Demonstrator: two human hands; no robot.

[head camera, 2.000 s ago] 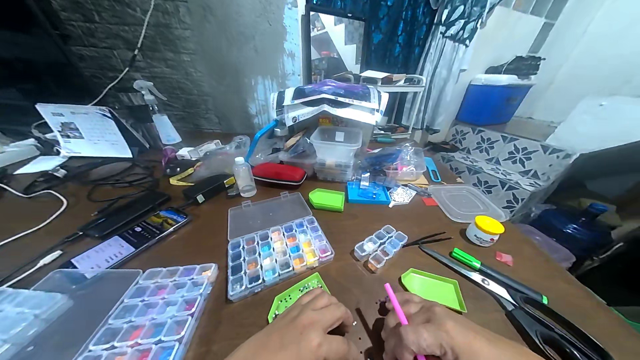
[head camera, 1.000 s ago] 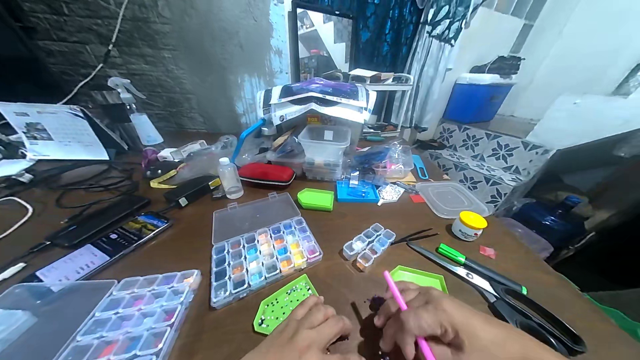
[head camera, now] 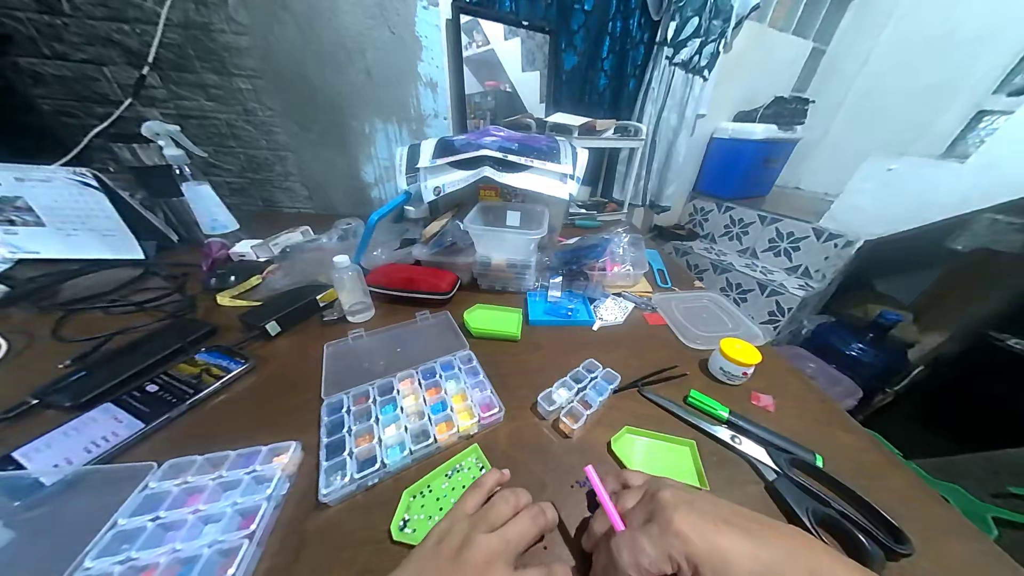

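Note:
My left hand point(head camera: 500, 532) lies at the bottom centre, its fingers beside a green plastic tray point(head camera: 428, 498) scattered with small dark and pale beads; whether it grips anything is hidden. My right hand point(head camera: 652, 524) holds a pink pen-like applicator point(head camera: 604, 498), tilted, its lower end covered by the fingers. A small dark object point(head camera: 592, 500) shows by those fingers, with tiny dark bits on the table near it. Behind the right hand sits a second green tray point(head camera: 662, 456). A hinged clear organizer point(head camera: 408, 416) of coloured beads stands open behind the left hand.
At right lie black-handled scissors point(head camera: 788, 472), a green-capped marker point(head camera: 756, 428), tweezers point(head camera: 652, 378) and a yellow-lidded jar point(head camera: 734, 360). Small clear cups point(head camera: 578, 394) stand mid-table. Another bead organizer point(head camera: 192, 512) and a phone point(head camera: 132, 408) are at left; a third green tray point(head camera: 493, 322) sits farther back.
The left hand has shifted off the beaded green tray, so more of the tray shows than two seconds ago. The pink applicator stays in the right hand. The view has turned somewhat to the right.

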